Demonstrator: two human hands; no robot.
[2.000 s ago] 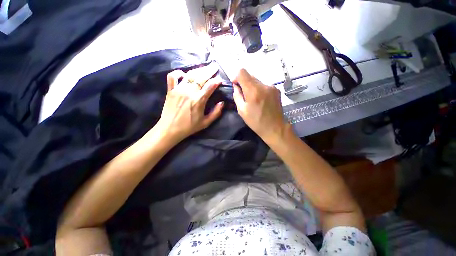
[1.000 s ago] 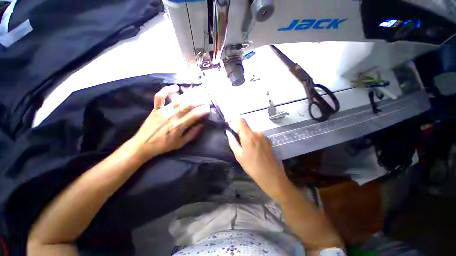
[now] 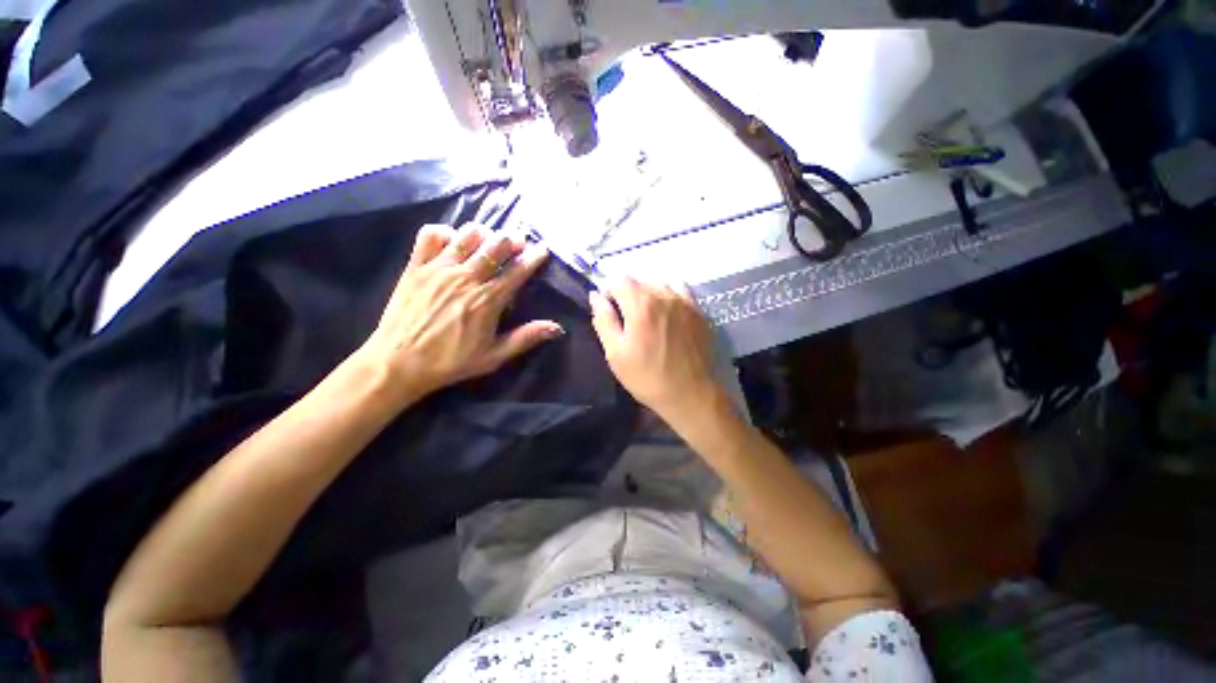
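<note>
Dark, smooth cloth [image 3: 307, 287] spreads over the left of the table and down over my lap. Its narrow folded edge [image 3: 560, 250] runs from the presser foot area [image 3: 504, 127] toward my right hand; the needle is lost in lamp glare. My left hand [image 3: 460, 300] lies flat on the cloth, fingers apart, just left of the edge and below the foot. My right hand [image 3: 656, 334] pinches the folded edge between thumb and fingers at the table's front. The white machine head [image 3: 734, 16] stands above.
Dark-handled shears [image 3: 787, 167] lie right of the needle area. A printed ruler [image 3: 854, 274] runs along the table's front edge. Small yellow-green tools [image 3: 954, 156] lie at the right end. A pale strip [image 3: 47, 91] lies on cloth at upper left.
The view shifted down, then partly back up. My hands now sit farther from the foot, with my left hand flatter and its thumb spread. More of the folded edge shows between hands and foot.
</note>
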